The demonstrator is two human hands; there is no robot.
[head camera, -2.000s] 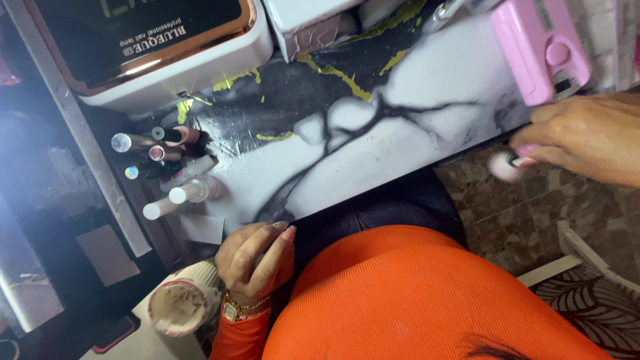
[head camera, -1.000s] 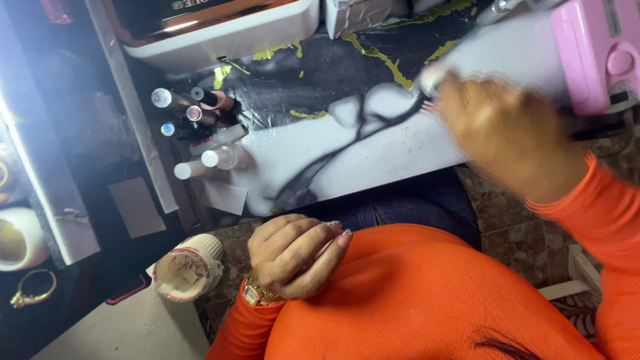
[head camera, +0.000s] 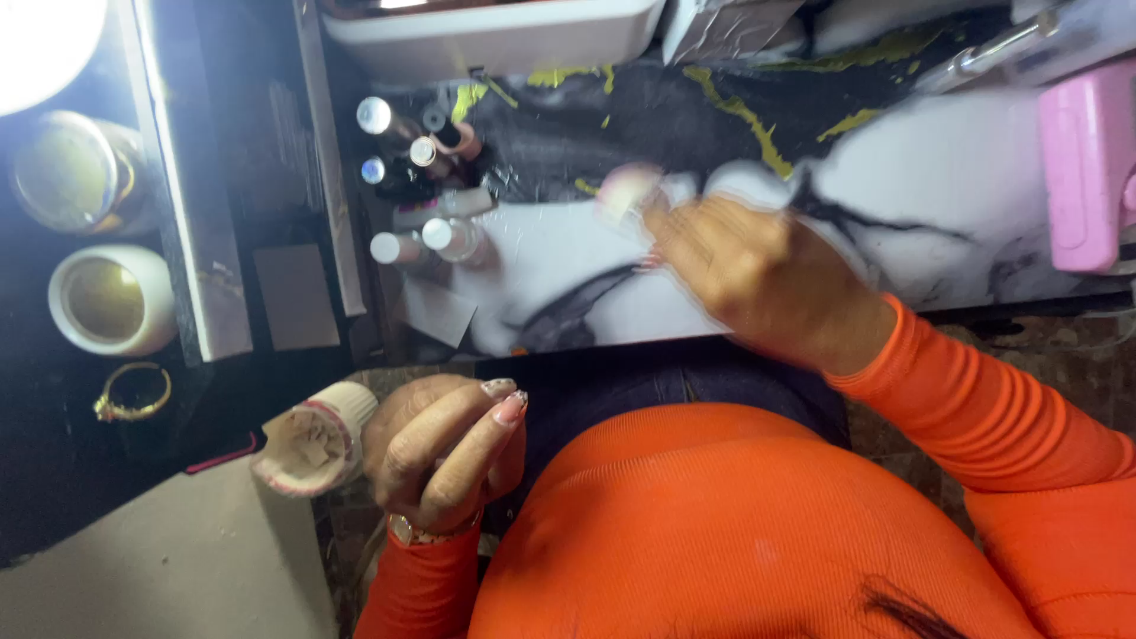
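My right hand (head camera: 745, 266) grips a small round brush with pale pinkish bristles (head camera: 632, 191), blurred by motion, over the marbled tabletop (head camera: 621, 302). Its handle is hidden in the fingers. Below the table's front edge, by my lap, my left hand (head camera: 448, 448) is raised with its fingers curled; whether anything small lies within them cannot be seen. Just left of it stands a white ribbed cup (head camera: 315, 444) with scraps inside. Several nail polish bottles (head camera: 417, 155) are grouped on the table's left part, two white-capped bottles (head camera: 444, 238) nearest me.
A pink device (head camera: 1087, 169) sits at the right end. A white-edged nail lamp (head camera: 497, 40) and a box (head camera: 728, 27) line the back. On the dark surface at left are a white jar (head camera: 113, 300), a glass jar (head camera: 71, 173) and a gold ring (head camera: 133, 390).
My right hand has moved from beside the pink device, beyond the table's right part, leftward over the tabletop with the brush. My left hand stays near my lap.
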